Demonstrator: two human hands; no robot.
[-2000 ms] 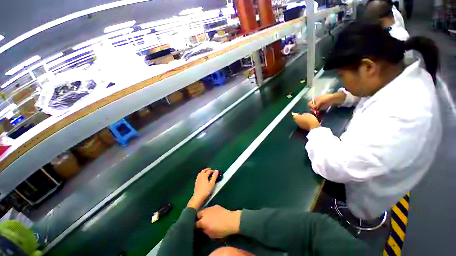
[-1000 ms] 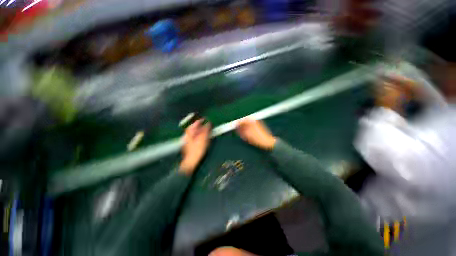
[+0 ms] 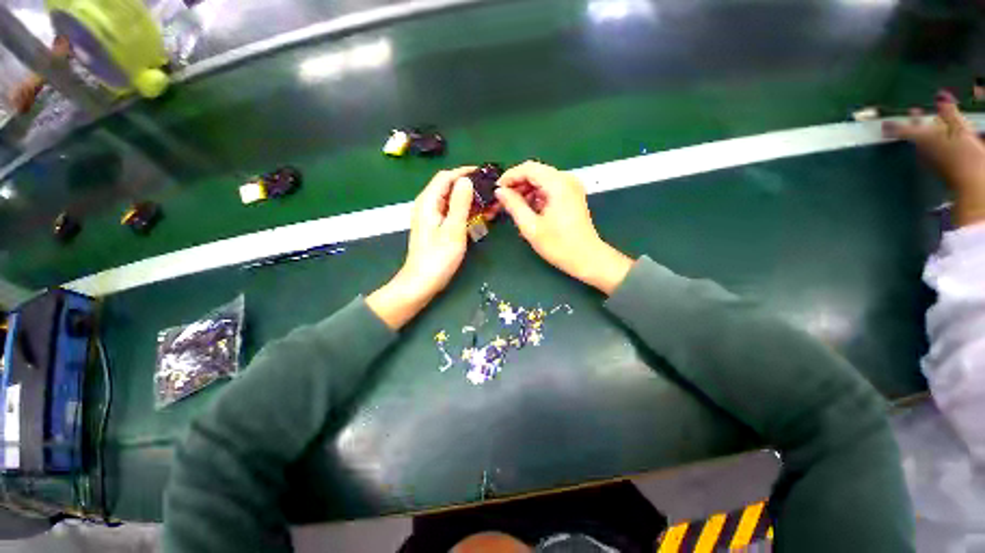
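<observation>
My left hand (image 3: 437, 230) holds a small black unit (image 3: 485, 186) just over the white rail. A yellow-orange and white tab (image 3: 478, 227) sticks out below the unit. My right hand (image 3: 553, 214) is at the unit's right side, with thumb and fingertips pinched together against it. Whether a tiny part is between those fingertips is too small to tell. A loose pile of tiny white, silver and yellow parts (image 3: 499, 337) lies on the dark green bench below my hands.
Several black units, one here (image 3: 428, 142), lie on the green belt beyond the white rail (image 3: 356, 226). A clear parts bag (image 3: 201, 352), a dark slim tool (image 3: 294, 257) and a blue box (image 3: 49, 378) are at left. A green fan (image 3: 117, 45) is upper left. Another person's hand (image 3: 942, 140) reaches over the rail at right.
The view has swung down and left to the bench. My hands have come together at a black unit. The neighbouring person's hand now reaches to the rail.
</observation>
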